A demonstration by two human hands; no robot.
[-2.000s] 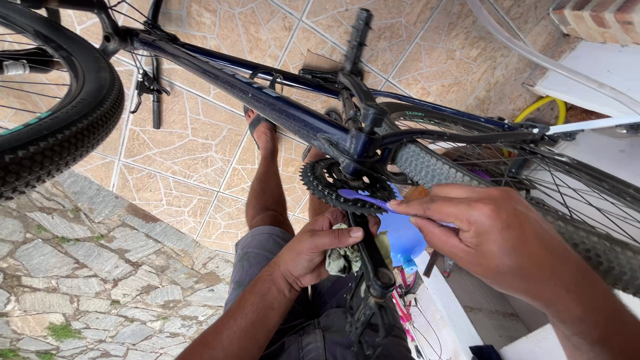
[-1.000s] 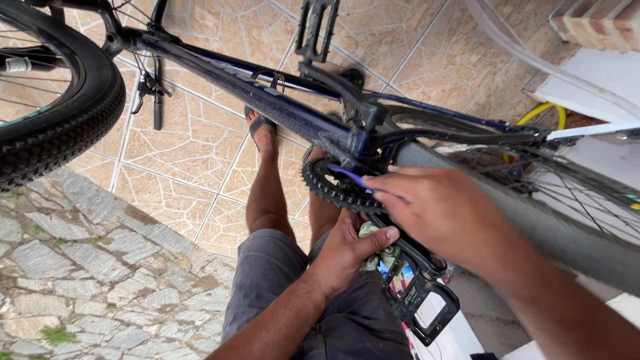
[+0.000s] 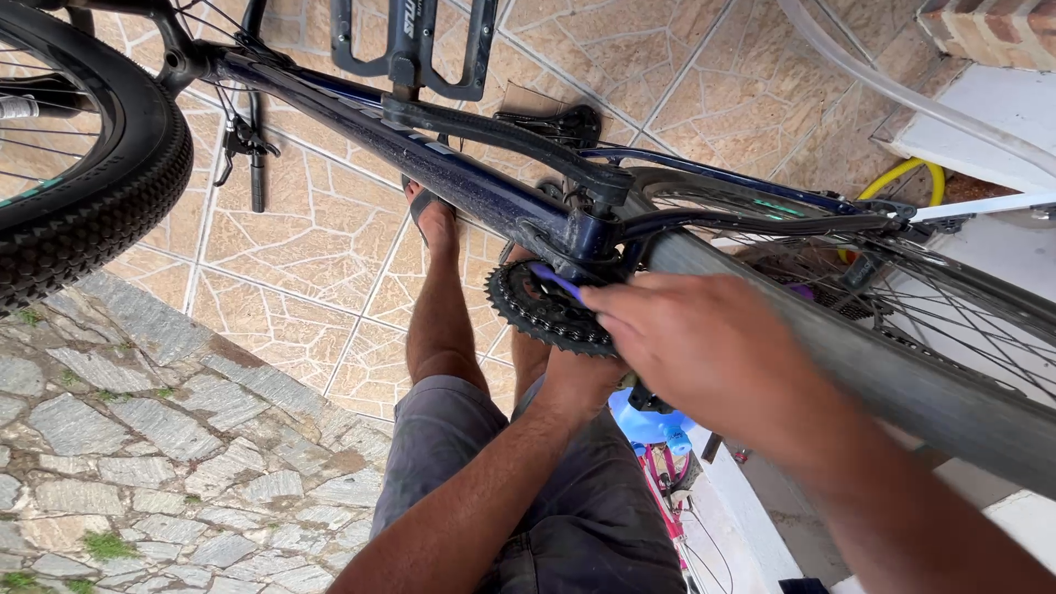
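Observation:
A dark blue bicycle frame (image 3: pixel 478 181) spans the view, with the toothed chainrings (image 3: pixel 528 318) at its bottom bracket. My right hand (image 3: pixel 701 346) grips a slim purple tool (image 3: pixel 557 282), whose far end lies against the inner part of the chainrings; whether it is a brush cannot be told. My left hand (image 3: pixel 582 379) is under the chainrings, its fingers mostly hidden behind them and my right hand, so what it holds does not show. A crank arm (image 3: pixel 511 140) with a platform pedal (image 3: pixel 408 49) points up and left.
The front tyre (image 3: pixel 107 190) is at the left, and the rear tyre (image 3: pixel 841 379) runs under my right forearm. A brake lever (image 3: pixel 239 144) and a saddle (image 3: pixel 569 124) show beyond the frame. A clear hose (image 3: pixel 899 87), a yellow hose (image 3: pixel 928 169) and a blue container (image 3: pixel 648 421) are at the right.
The crank has turned: the upper pedal has swung left and nearer the camera. My left hand has moved from the lower crank area to behind the chainrings. The purple tool stays at the chainrings.

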